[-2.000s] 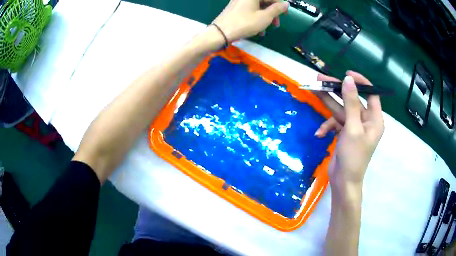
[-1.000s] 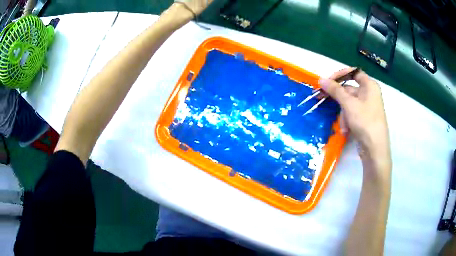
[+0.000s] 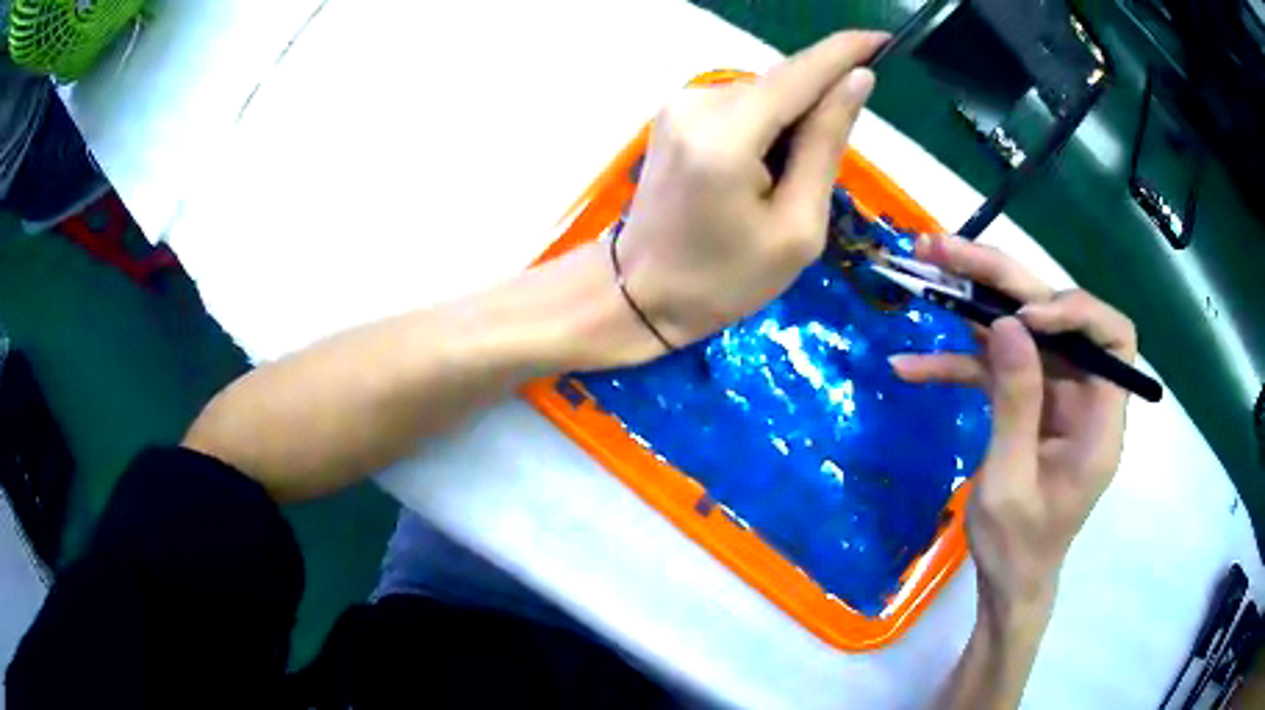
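My left hand [image 3: 735, 194] holds a black phone middle frame [image 3: 1038, 153] over the upper part of the orange tray [image 3: 777, 576]. Part of the frame is hidden behind my fingers. My right hand [image 3: 1040, 402] holds black-handled tweezers [image 3: 1061, 343] like a pen. Their pale tips are at the near end of the frame, where small gold and dark bits show. I cannot tell whether the tips grip anything. The blue sheet [image 3: 777, 486] fills the tray and shows bright glare and pale flecks.
More black frames [image 3: 1165, 208] lie on the dark green surface beyond the tray. Thin black tools [image 3: 1221, 631] lie at the lower right edge. A green fan [image 3: 70, 31] stands at the far upper left. The tray rests on a white sheet [image 3: 375, 167].
My left hand has come back from the green surface to above the tray, now with a frame. The tweezers, held over the blue sheet before, now have their tips at the frame's end.
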